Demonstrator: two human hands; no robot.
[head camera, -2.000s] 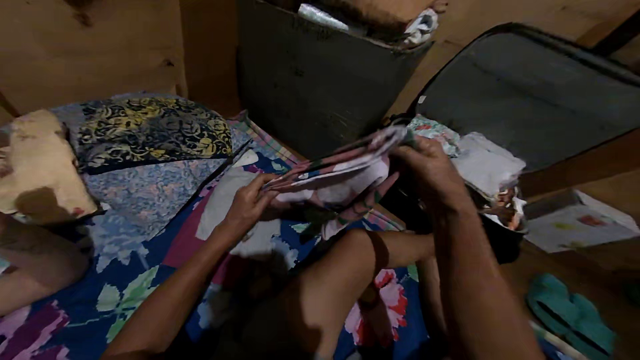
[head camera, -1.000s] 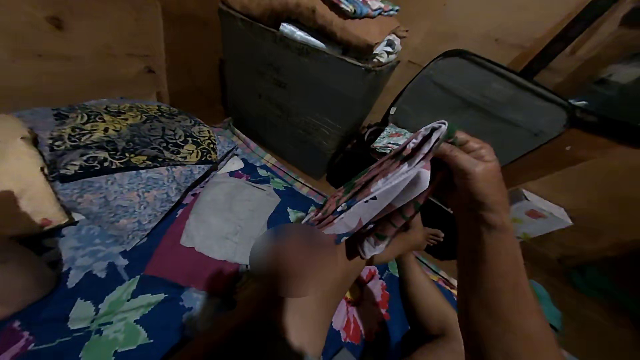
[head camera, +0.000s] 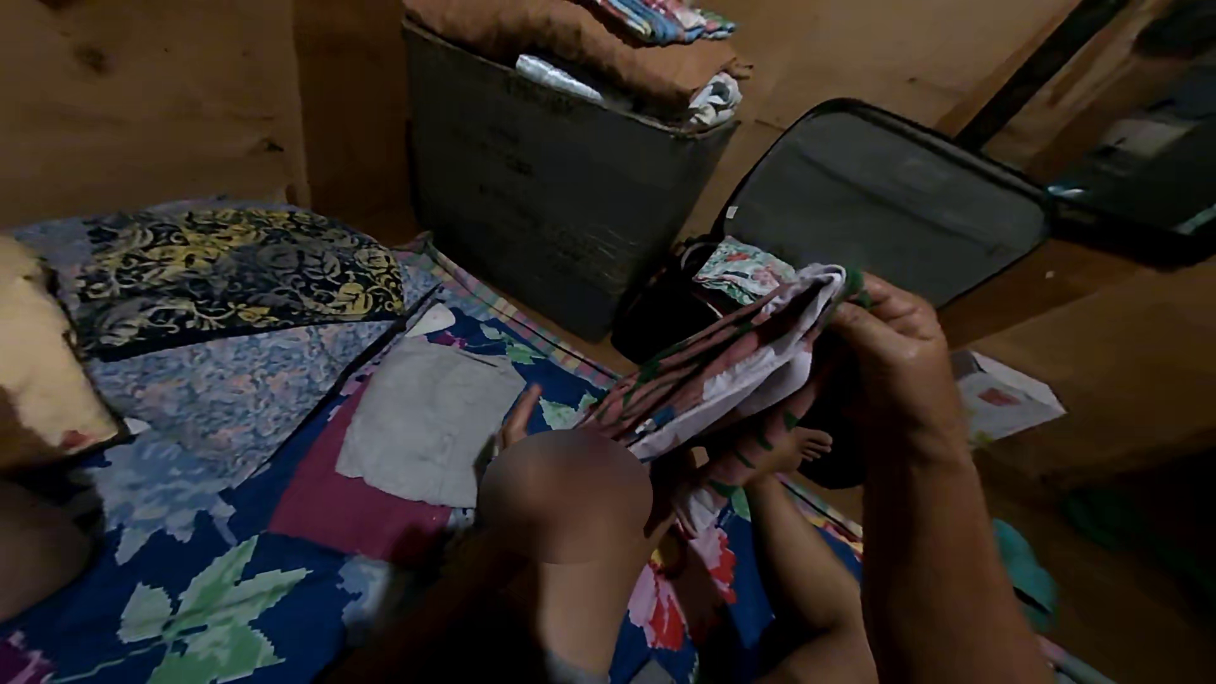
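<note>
My right hand pinches one edge of a pink, white and green patterned cloth, which hangs in loose folds down to the left. My left hand is mostly hidden behind a blurred patch and a leg; only a finger or thumb shows beside a grey cloth, and its grip cannot be made out. That folded grey cloth lies on a maroon cloth on the blue floral bedding.
An open suitcase holds a folded floral cloth. Beside it stands a large dark bin topped with a brown cloth. Patterned pillows lie left, a white box and teal footwear right. A small child's legs are near the cloth.
Two seconds ago both hands held the patterned cloth stretched between them. My left hand has since dropped low behind the blurred patch, and the cloth now slants down from my right hand.
</note>
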